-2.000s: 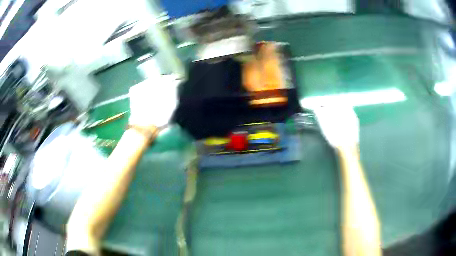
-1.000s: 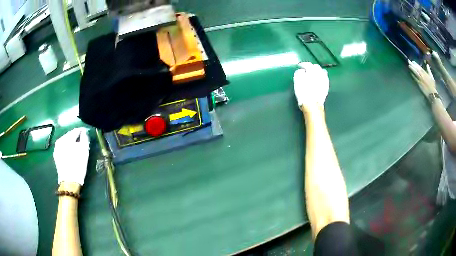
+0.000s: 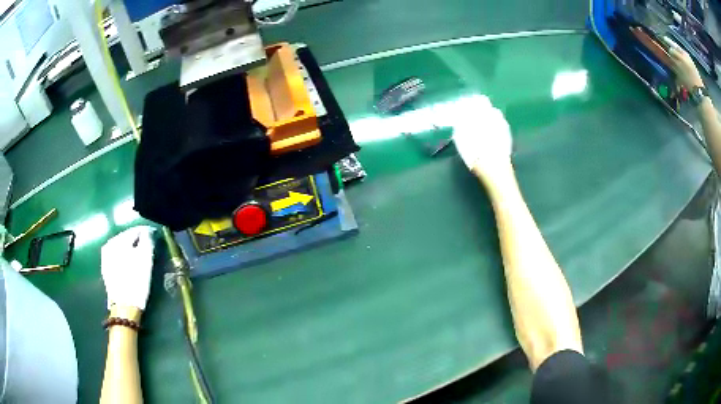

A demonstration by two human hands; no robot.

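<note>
A thin dark phone frame (image 3: 402, 95) is blurred above the green bench, right of the press. My right hand (image 3: 484, 138), in a white glove, is at its near right end and seems to grip it; the fingertips are blurred. My left hand (image 3: 128, 267), gloved, rests on the bench left of the press, fingers bent together; what is between them cannot be told. The bench press (image 3: 273, 251) has a red button (image 3: 250, 218), an orange-brown jig block (image 3: 286, 102) and a black cloth (image 3: 198, 150). The metal head (image 3: 223, 59) is above the jig.
Another phone frame (image 3: 52, 251) lies far left by thin orange-brown strips (image 3: 33, 229) and a large pale drum shape (image 3: 32, 339). A hose bundle (image 3: 186, 304) runs toward the front edge. A white bottle (image 3: 85, 122) stands behind. Another person's arm (image 3: 696, 91) is at right.
The right-hand phone frame has left its place on the bench and shifted left toward the press, near my right hand. My left hand sits slightly lower and farther right in view.
</note>
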